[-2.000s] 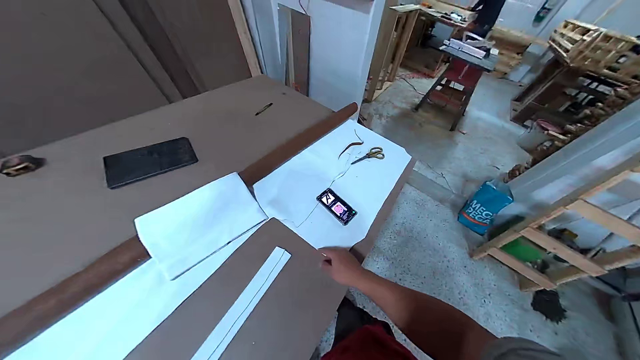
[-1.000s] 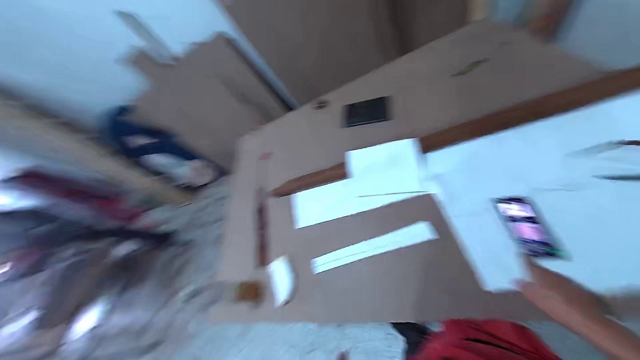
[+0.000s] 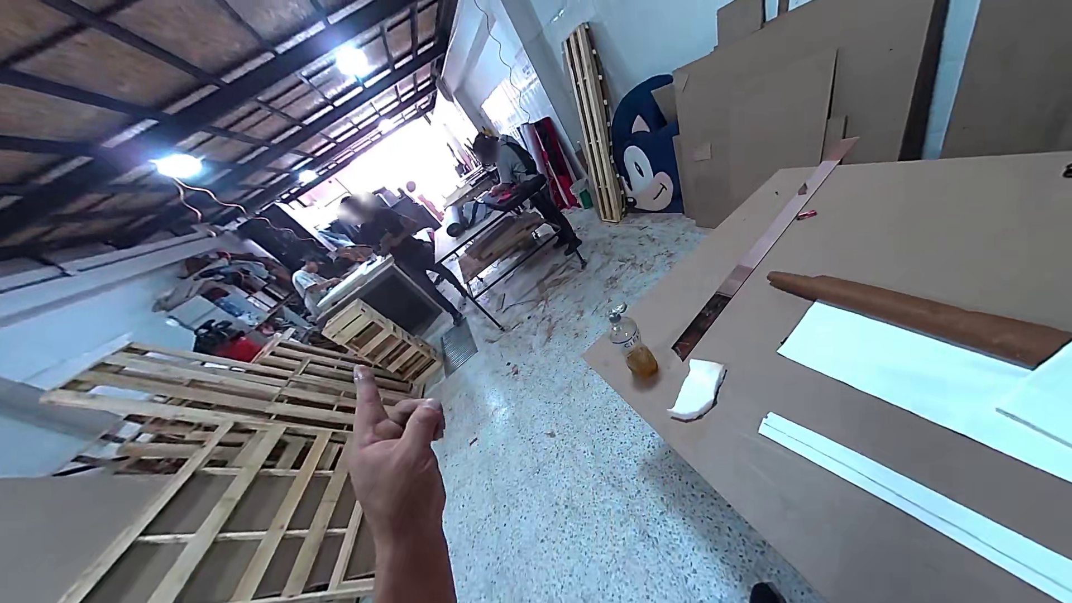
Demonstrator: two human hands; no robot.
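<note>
My left hand is raised above the floor at the lower middle left, one finger pointing up and the others partly curled, holding nothing. My right hand is out of view. To the right stands a large brown-topped table. Near its corner are a plastic bottle with amber liquid and a folded white cloth or pad. A long white strip lies nearer me. Behind it are white sheet material and a brown roll. A long flat strip lies along the far left side.
Wooden slatted frames and a pallet-like crate stand at the left. Farther back, a person and another person stand at work tables; a third is beyond. Brown boards and a blue cartoon cutout lean on the wall.
The view has swung far left, from the tabletop to the workshop. My right hand, earlier at the sheet and then near the phone, is out of view; my left hand is now raised in view.
</note>
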